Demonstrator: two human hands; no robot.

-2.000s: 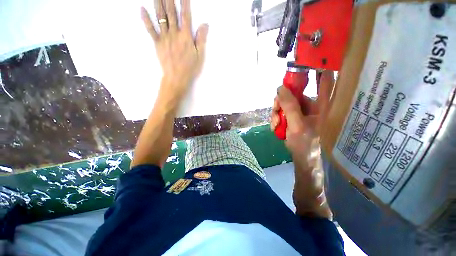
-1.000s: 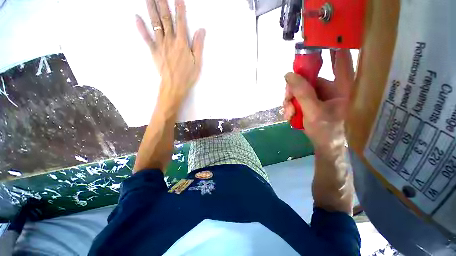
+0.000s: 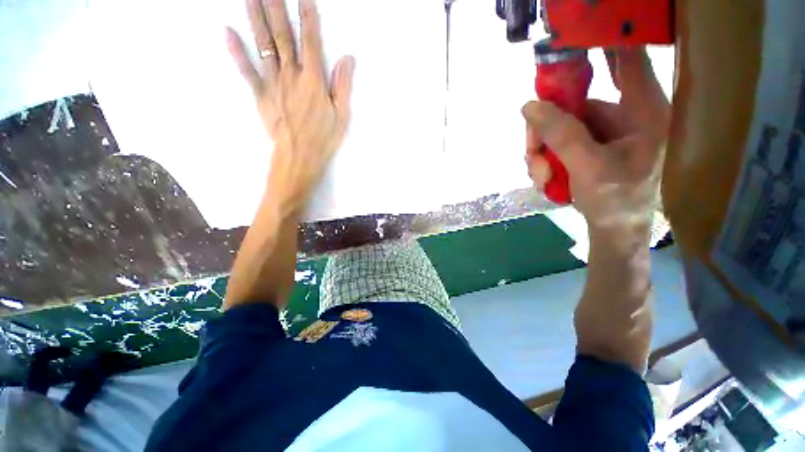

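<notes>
My left hand (image 3: 303, 99) lies flat on the white fabric lay (image 3: 388, 132), fingers spread and pointing away, a ring on one finger. My right hand (image 3: 609, 146) is closed around the red handle (image 3: 562, 84) of the straight knife cutting machine. A red plate (image 3: 609, 19) is above the handle. The large grey motor body (image 3: 759, 203) fills the right side and is blurred. The blade and base plate are not visible. A thin dark cut line (image 3: 446, 88) runs in the lay between my hands.
The worn dark-brown table (image 3: 115, 199) shows at the left and along the lay's near edge. A green surface (image 3: 176, 322) with white offcuts runs below it. Checked cloth (image 3: 384, 269) is in front of my body. White material shows behind the right forearm.
The machine, red handle and my right hand have moved to the right. More of the cut line shows. My left hand stays flat on the lay, shifted slightly left in view.
</notes>
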